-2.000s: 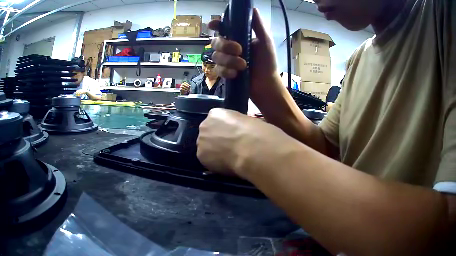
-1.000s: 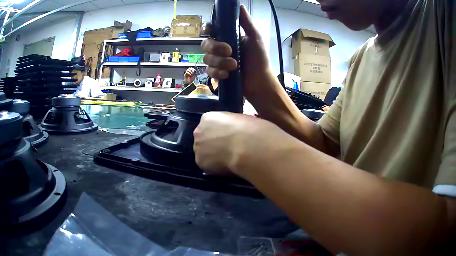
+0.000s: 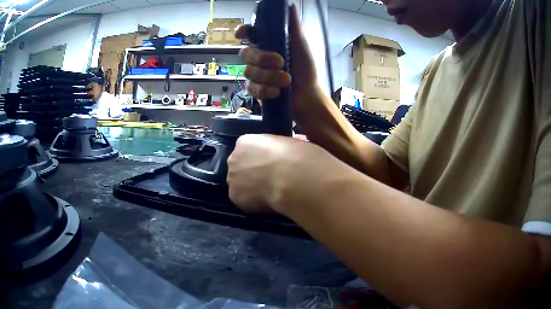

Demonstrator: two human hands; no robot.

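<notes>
My right hand (image 3: 269,71) is shut around the thick black electric screwdriver (image 3: 277,114), held upright. My left hand (image 3: 260,172) is curled at the screwdriver's lower end. Its fingertips, the bit and anything they pinch are hidden. A black speaker driver (image 3: 204,162) lies rim down on the black front panel (image 3: 175,203), with its grey magnet (image 3: 237,125) on top. The screwdriver stands at the driver's right side, and my left hand hides that part of the rim.
Spare drivers (image 3: 42,223) stand at left, by stacked panels (image 3: 51,99). A clear bag (image 3: 118,280) and a small transparent bag (image 3: 311,297) lie at the front edge. The arms join a tan-shirted person (image 3: 477,121). Other people, shelves (image 3: 181,77) and boxes (image 3: 379,81) are behind. A cord hangs near the screwdriver.
Both hands and the screwdriver have shifted slightly left along the driver's right side. The driver and panel have not visibly moved. The person behind the magnet has changed posture and is now mostly hidden.
</notes>
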